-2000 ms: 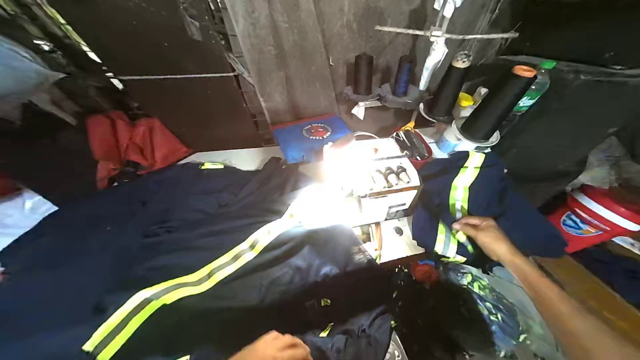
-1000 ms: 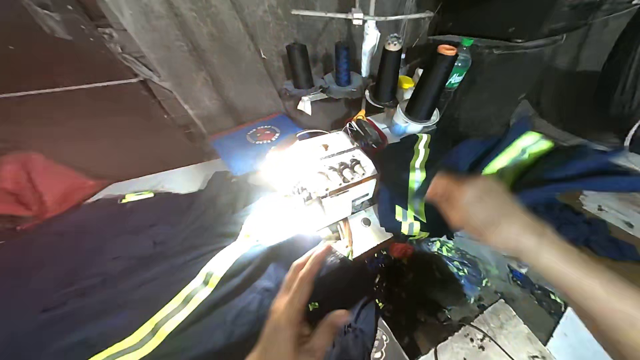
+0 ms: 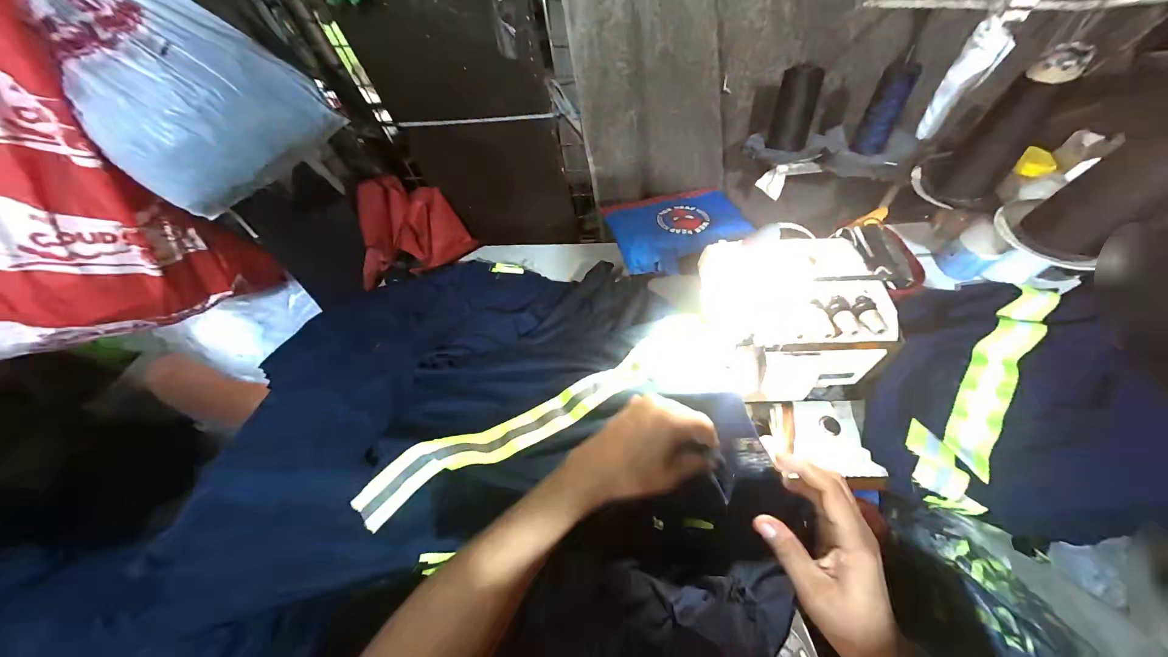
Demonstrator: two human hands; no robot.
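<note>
A brightly lit overlock-type sewing machine (image 3: pixel 803 319) stands right of centre. Navy fabric (image 3: pixel 319 429) with a yellow and silver reflective strip (image 3: pixel 493 443) spreads to its left. My left hand (image 3: pixel 652 447) is closed on the dark cloth just in front of the machine. Beside it, my right hand (image 3: pixel 826 547) has its fingertips at the right edge of that cloth, thumb apart; whether it pinches the cloth I cannot tell. More navy fabric with a reflective strip (image 3: pixel 990 392) lies right of the machine. Glare hides the needle area.
Behind the machine are a blue printed pouch (image 3: pixel 680 224), a black thread cone (image 3: pixel 796 108) and a blue thread cone (image 3: pixel 887 108). Larger dark cones stand at the right. A red cloth (image 3: pixel 411 224) and plastic bags (image 3: pixel 201 100) are at the left. Part of another person's arm (image 3: pixel 205 388) shows there.
My right hand has come from the fabric right of the machine to the cloth in front of it. My left hand, spread open one second ago, has closed on the cloth. The view has swung left.
</note>
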